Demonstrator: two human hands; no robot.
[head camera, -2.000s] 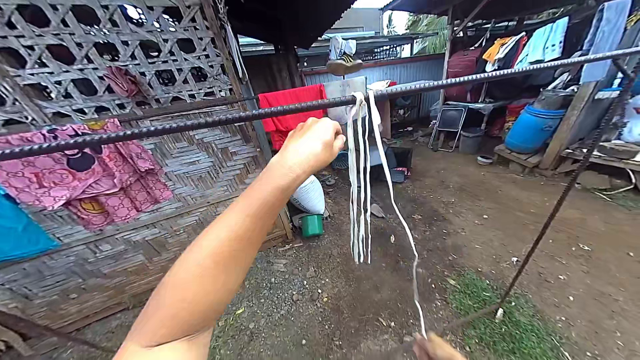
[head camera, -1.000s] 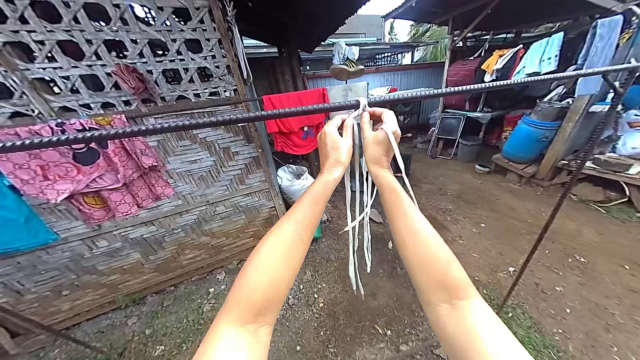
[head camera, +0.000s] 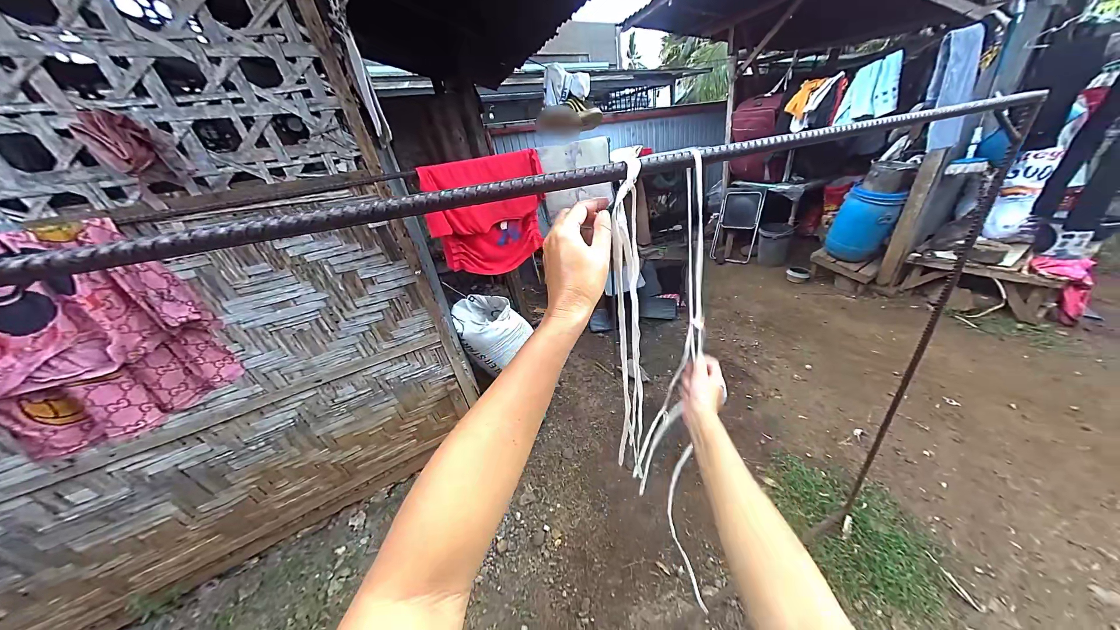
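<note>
A horizontal ribbed steel bar (head camera: 350, 210) crosses the view, and white cords (head camera: 628, 306) hang knotted over it. To their right another white cord (head camera: 697, 236) loops over the bar and runs down to my right hand (head camera: 704, 385), whose fingers are closed on it well below the bar. My left hand (head camera: 577, 258) is raised just under the bar, left of the knotted cords, with thumb and fingertips close together; whether it pinches anything cannot be told. Loose cord ends dangle below my right hand.
A woven bamboo wall (head camera: 306, 350) with pink clothes (head camera: 105, 341) stands at left. Beyond the bar are a red cloth (head camera: 486, 210), a white sack (head camera: 490, 332) and a blue barrel (head camera: 866, 223). A slanting ribbed rod (head camera: 932, 332) supports the bar's right end.
Both hands were together at the knotted cords a second ago. Now they are apart, my right hand lower and to the right; a separate cord hangs over the bar beside the knotted ones.
</note>
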